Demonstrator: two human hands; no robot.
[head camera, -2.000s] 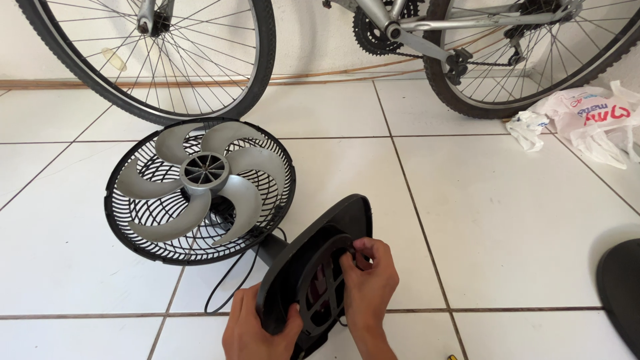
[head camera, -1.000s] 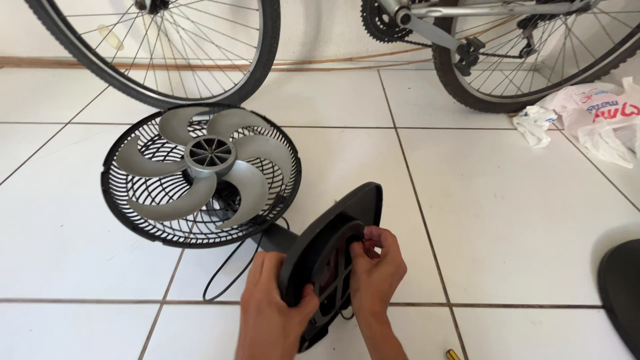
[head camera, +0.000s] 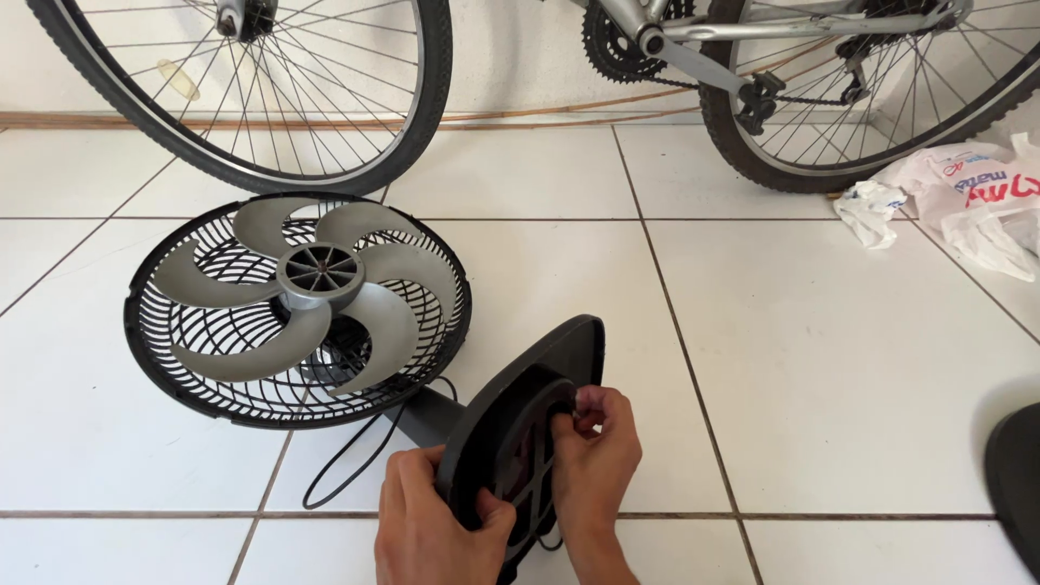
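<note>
A fan with its front grille off lies on the floor, its grey blades (head camera: 382, 325) facing up inside the black rear grille (head camera: 296, 418). A dark neck (head camera: 426, 418) joins it to the black plastic fan base (head camera: 528, 357), which is tipped up so that its underside faces me. My left hand (head camera: 443, 516) grips the base's left edge, thumb on the underside. The fingertips of my right hand (head camera: 597, 455) are pinched at the upper right rim of the recessed underside; whether they hold something small cannot be told. A black power cord (head camera: 325, 487) loops beside the neck.
A bicycle's front wheel (head camera: 435, 106) stands just behind the fan, its rear wheel (head camera: 723, 138) farther right against the wall. A crumpled plastic bag (head camera: 975, 195) lies on the tiles at right. A dark rounded object (head camera: 1016, 479) shows at the right edge. Thin canes (head camera: 520, 122) run along the wall.
Both hands stay at the fan base, with only small finger movements of my right hand. A small yellow and black object seen at the bottom edge earlier is out of view.
</note>
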